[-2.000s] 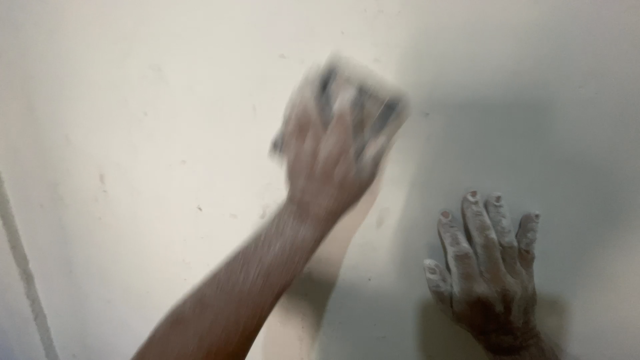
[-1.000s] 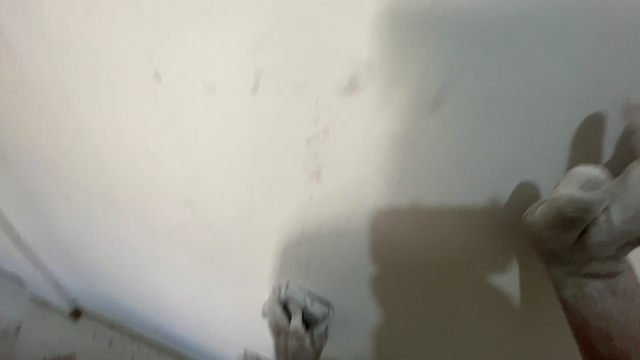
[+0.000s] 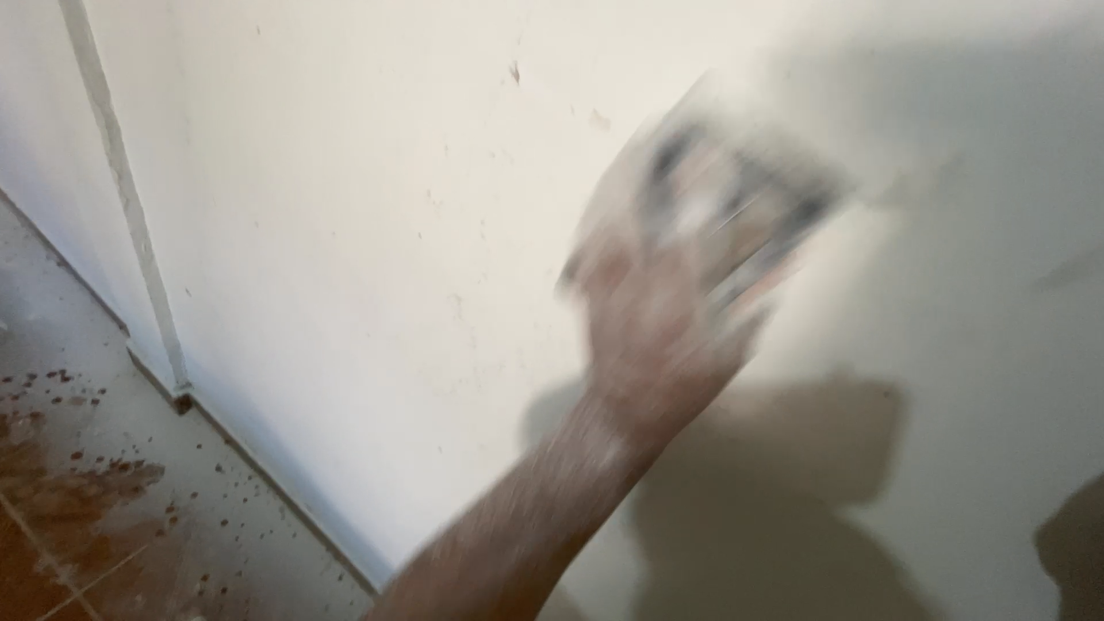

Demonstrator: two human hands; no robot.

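My left hand [image 3: 655, 328], blurred by motion, reaches up from the bottom edge and grips a flat hand-held block [image 3: 750, 198] with dark parts. The block looks like a sanding block, though the blur hides its detail. It lies against or very near the pale wall [image 3: 388, 216], which bears small marks and scuffs. White dust coats my forearm. My right hand is out of the frame; only dark shadows fall on the wall at the lower right.
A grey seam or strip [image 3: 129, 198] runs down the wall at the left to a small corner piece. Below the wall's bottom edge [image 3: 276, 492] lies a reddish-brown tiled floor [image 3: 86, 535] with white dust and dark spots.
My left hand, low on the wall one second ago, is now higher up with the block. My right hand has left the view. The view has shifted, showing more floor at the left.
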